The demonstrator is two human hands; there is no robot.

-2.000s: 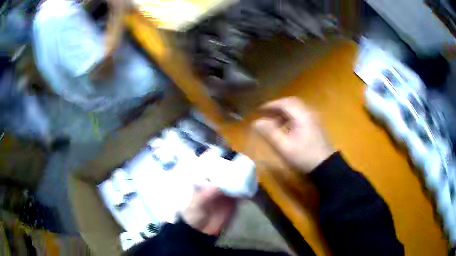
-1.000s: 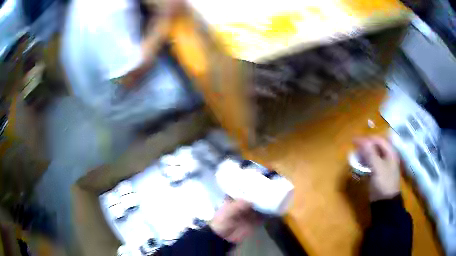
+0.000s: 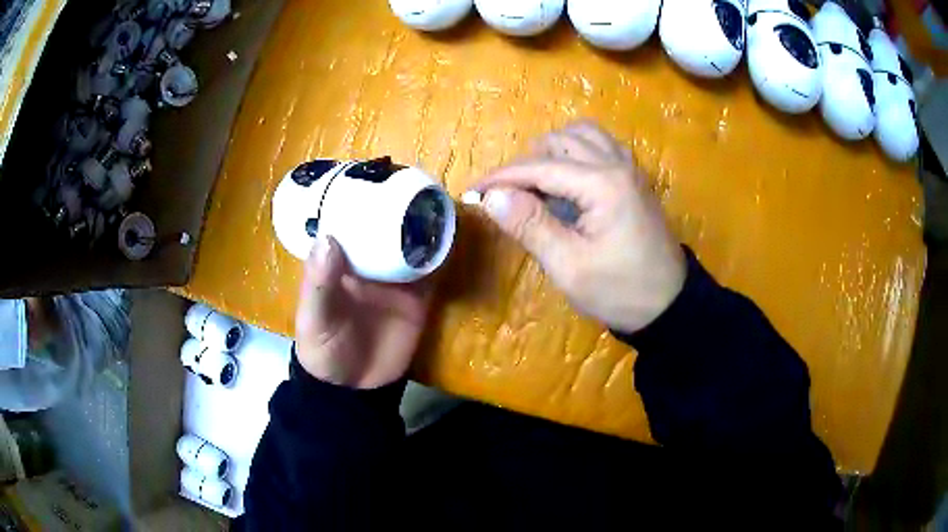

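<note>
My left hand (image 3: 359, 320) holds a white camera body (image 3: 364, 220) from below, over the near left part of the orange table. The body lies on its side, with its open dark end facing right and black faces on its upper side. My right hand (image 3: 587, 223) is just right of the open end, not touching it. Its thumb and index finger pinch a small white plug connector (image 3: 473, 196). A dark grey part, mostly hidden, shows under the curled fingers; I cannot tell what it is.
A carton of base caps (image 3: 109, 140) stands at the left on the orange table (image 3: 520, 338). Below it, a lower carton holds camera bodies (image 3: 213, 330) on a white sheet. A row of finished bulb cameras (image 3: 785, 62) curves along the far edge.
The view has turned from the lower carton to the table. The camera body has moved from the carton to over the table, and my hands are closer together. The picture is sharper.
</note>
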